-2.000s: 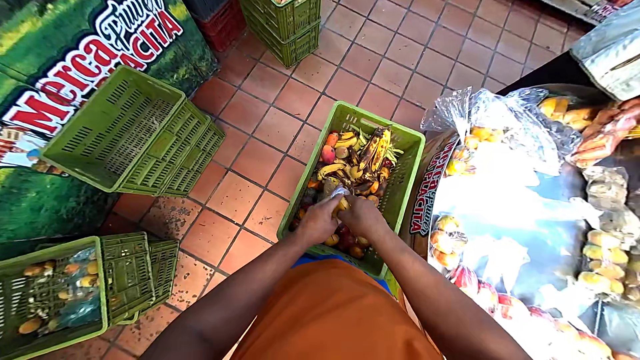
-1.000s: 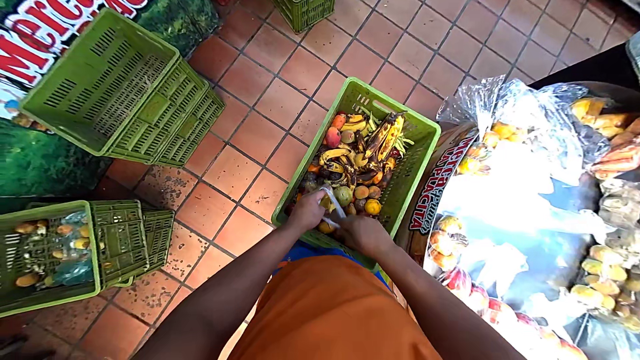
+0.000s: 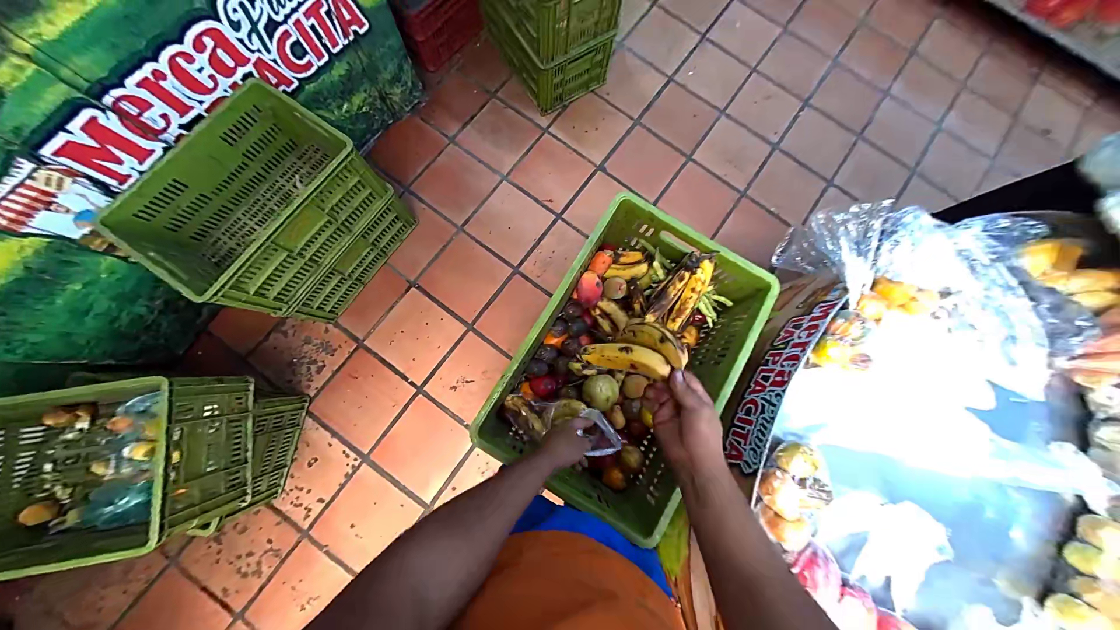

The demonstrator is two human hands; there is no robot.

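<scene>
A green plastic crate (image 3: pixel 763 306) with mixed fruit stands on the tiles in front of me. My left hand (image 3: pixel 564 442) grips a clear plastic bag (image 3: pixel 602 434) over the crate's near left part; fruit shows in or behind the bag. My right hand (image 3: pixel 687 416) has its fingertips at the stem end of a spotted yellow banana bunch (image 3: pixel 632 357), which lies over the fruit. Beyond it are blackened bananas (image 3: pixel 684 293) with green pods beside them. A round green fruit (image 3: pixel 600 392) sits between my hands, and a red mango (image 3: pixel 588 289) lies by the left wall.
Stacked green crates (image 3: pixel 262 210) stand at the left against a printed banner (image 3: pixel 175 87). Nearer, another crate (image 3: pixel 162 455) holds fruit and plastic bags. More green crates (image 3: pixel 569 74) stand at the top. A display stand (image 3: pixel 792 367) with bagged fruit borders the crate's right side.
My hands have moved apart. My right hand has gone from the plastic near my left hand to the banana bunch, which now lies farther forward on the fruit. My left hand still has the plastic.
</scene>
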